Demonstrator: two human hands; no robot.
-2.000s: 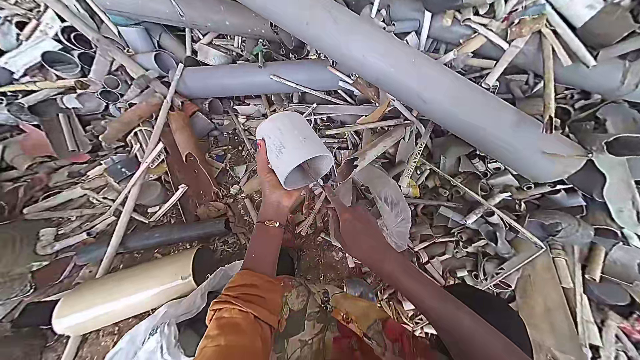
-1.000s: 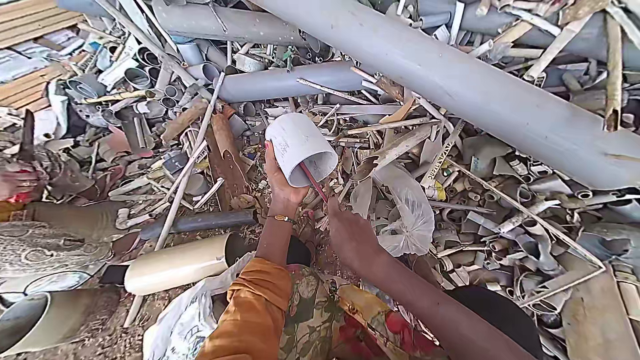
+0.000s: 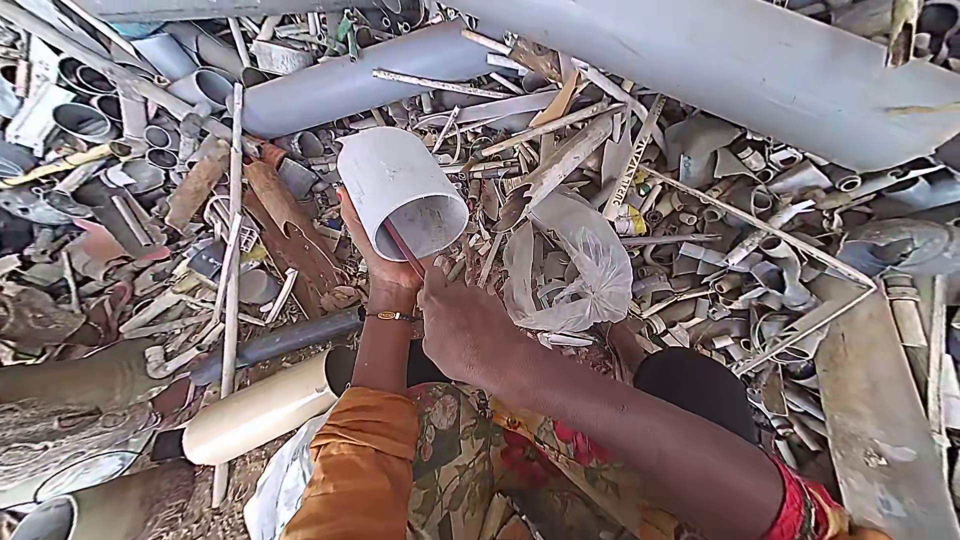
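Note:
A short white plastic pipe section (image 3: pixel 390 176) is held near the middle of the head view, its open end tilted toward me and to the right. My left hand (image 3: pixel 382 251) grips it from below and the left side; the fingers are largely behind the pipe. My right hand (image 3: pixel 457 319) is closed around the near end of a thin dark red rod (image 3: pixel 403 249). The rod's far part lies inside the pipe's mouth, against the lower left of the inner wall; its tip is hidden. Right of the hands lies a clear plastic bag (image 3: pixel 596 274).
Scrap pipe pieces surround me. A large grey pipe (image 3: pixel 720 67) crosses the upper right, and a smaller grey pipe (image 3: pixel 360 75) lies beyond my hands. A cream pipe (image 3: pixel 259 409) is at lower left, beside a long thin stick (image 3: pixel 234 285). A flat board (image 3: pixel 874 405) lies at right.
The red rod shows inside the pipe's mouth, where it was hardly visible two seconds ago. Both hands still hold the same things. The view has shifted somewhat.

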